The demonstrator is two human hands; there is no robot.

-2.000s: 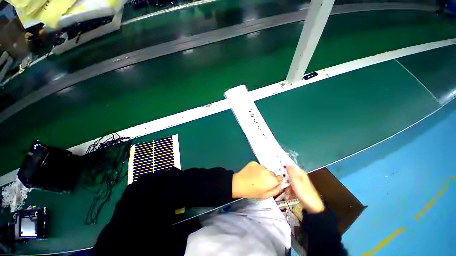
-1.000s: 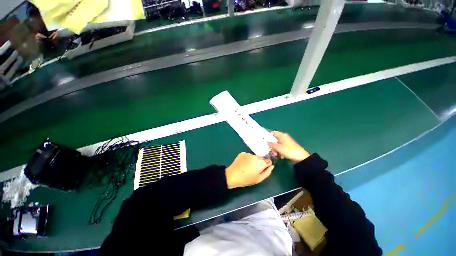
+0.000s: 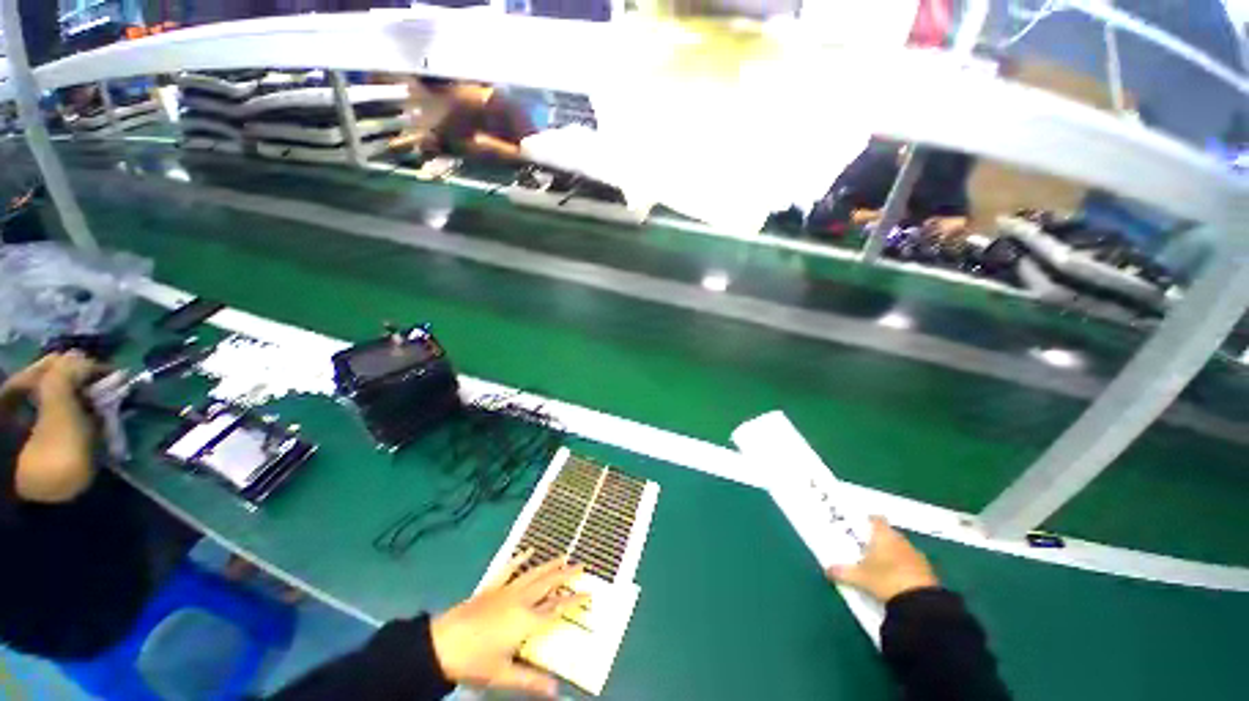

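Observation:
My right hand grips the near part of a long white strip with a few dark marks, its far end lying over the bench's white edge. My left hand lies with fingers spread over the lower part of the adhesive strip sheets, which carry rows of short black bars on a cream backing. Whether the left fingertips hold a piece cannot be told. The near end of the white strip is hidden by my right hand and sleeve.
Left of the sheets lie tangled black cables, stacked black housings, scattered small white parts and an open housing. A neighbour's hands work at far left. A green conveyor runs behind; a white post stands right.
The view has swung left, bringing in the neighbour. My left hand has left the white strip and moved onto the adhesive sheets. My right hand still holds the white strip.

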